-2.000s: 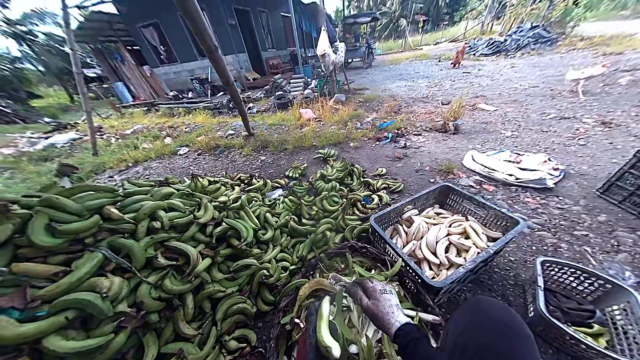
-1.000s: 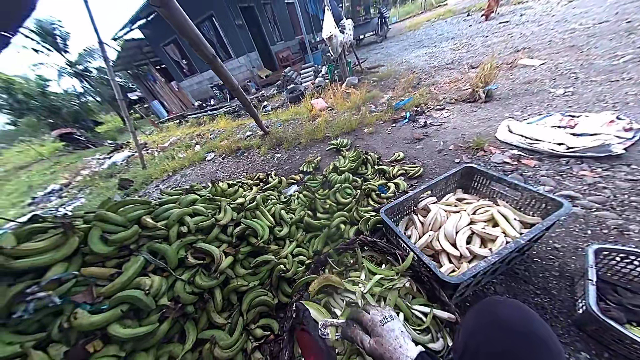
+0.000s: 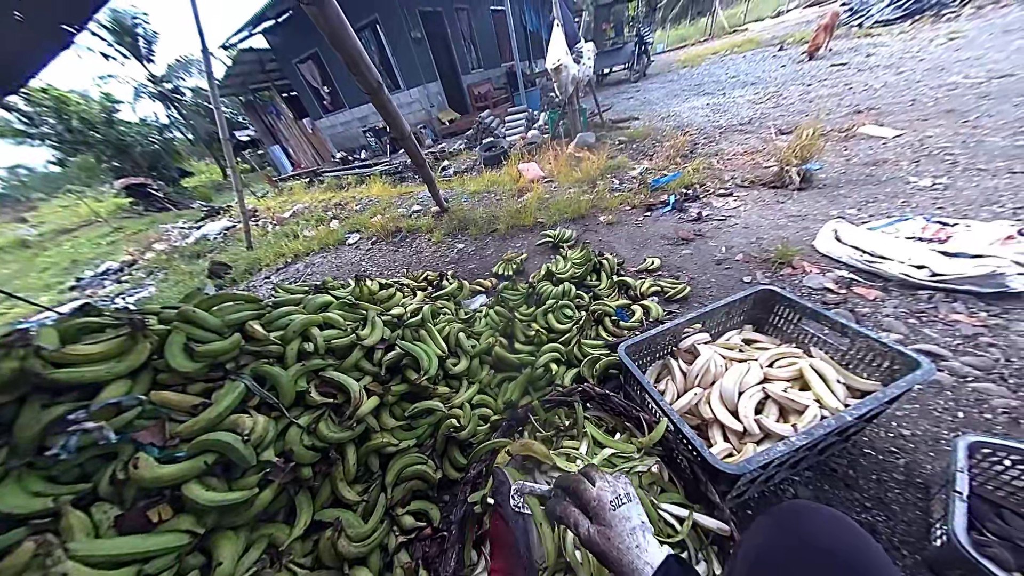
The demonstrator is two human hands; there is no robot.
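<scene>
My right hand (image 3: 604, 512), in a stained white and grey work glove, is at the bottom centre, closed around a small metal tool (image 3: 530, 490). Just left of it is a blurred red and dark thing (image 3: 510, 532); whether this is my left hand in a glove is unclear. Both are over a dark-rimmed container of green peels (image 3: 616, 440). A large heap of green bananas or plantains (image 3: 344, 384) spreads on the left. Peeled pale fruit (image 3: 748, 388) lies in a black plastic crate (image 3: 888, 360) to the right.
Another black crate (image 3: 960, 496) is at the lower right edge. A white sack (image 3: 920, 256) lies flat on the gravel. A slanted wooden pole (image 3: 376, 92) and a thin post (image 3: 220, 120) stand beyond the heap, before a dark house (image 3: 416, 48).
The pale fruit seen upright beside my right hand two seconds ago no longer shows there. The metal tool now shows at my fingers. The view has turned left.
</scene>
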